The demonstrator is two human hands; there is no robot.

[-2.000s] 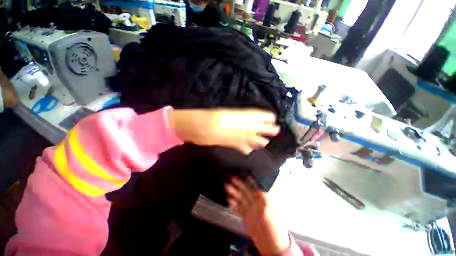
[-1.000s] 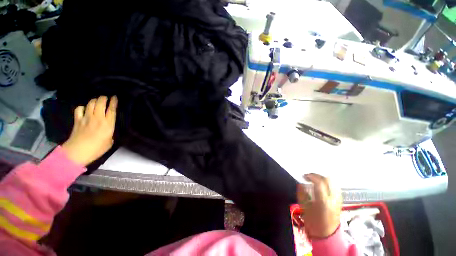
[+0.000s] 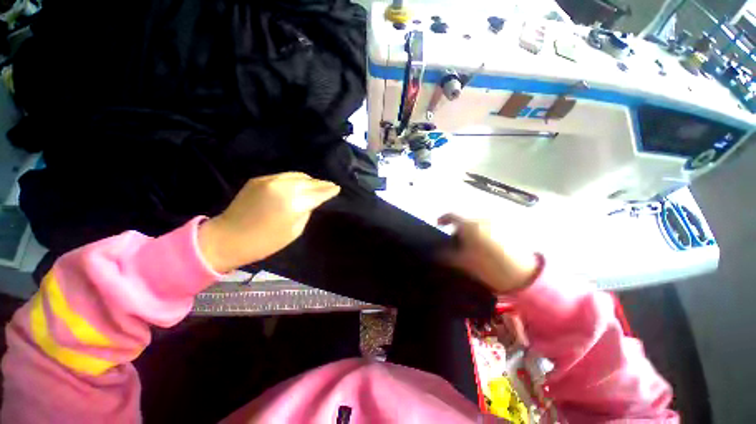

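Observation:
A large black garment lies heaped on the table left of the machine, and part of it stretches right and over the table's front edge. My left hand is on the garment left of the needle area, its fingertips together and pinching the cloth. My right hand holds the garment's right part near the front edge; its fingertips are partly hidden against the black cloth. The white sewing machine with a blue stripe stands behind, its presser foot area just beyond the garment.
Thread snips lie on the table right of the needle. Scissors with blue ring handles lie at the table's right end. A ruler tape runs along the front edge. A red-rimmed scrap basket stands below right, partly behind my right arm.
My left hand has moved right across the garment, and its fingers have closed. My right hand has moved up and left onto the table area. The view has shifted.

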